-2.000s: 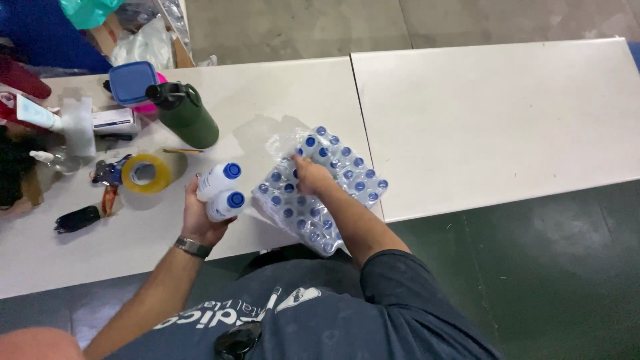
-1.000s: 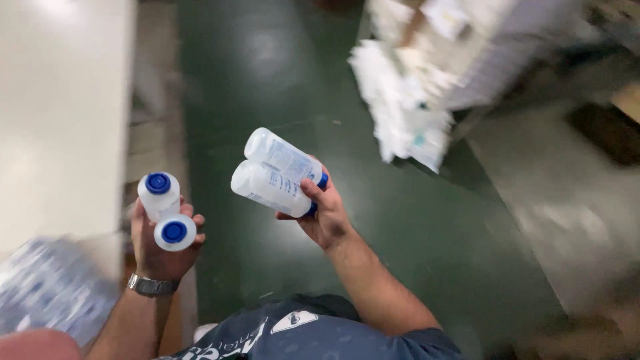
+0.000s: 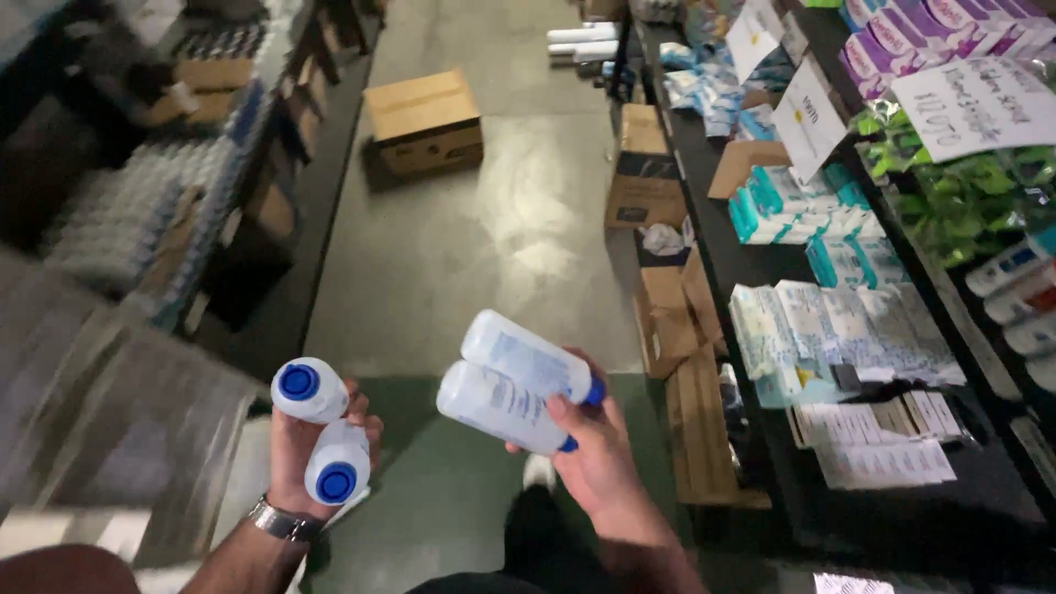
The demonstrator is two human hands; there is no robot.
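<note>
Two white plastic bottles with blue caps (image 3: 337, 462) are in my left hand (image 3: 290, 462), caps facing up toward the camera. A metal-strap wristwatch (image 3: 285, 521) is on that wrist. My right hand (image 3: 590, 441) grips two more translucent white bottles with blue caps (image 3: 511, 404), side by side and tilted, their bases pointing up and left and their caps near my palm. The thumb lies across the lower bottle, which bears printing. The two pairs are apart, over the floor.
A closed cardboard box (image 3: 425, 120) sits on the aisle floor (image 3: 528, 247). At left, a shelf (image 3: 247, 140) carries rows of bottles. At right, a black shelf (image 3: 775, 462) holds packets, cartons and paper signs; cardboard boxes (image 3: 648, 181) stand beneath its edge.
The view has moved from the white table to an aisle between shelves. Two seconds ago my right hand was at the plastic-wrapped bottle pack; one second ago it held two bottles, as now.
</note>
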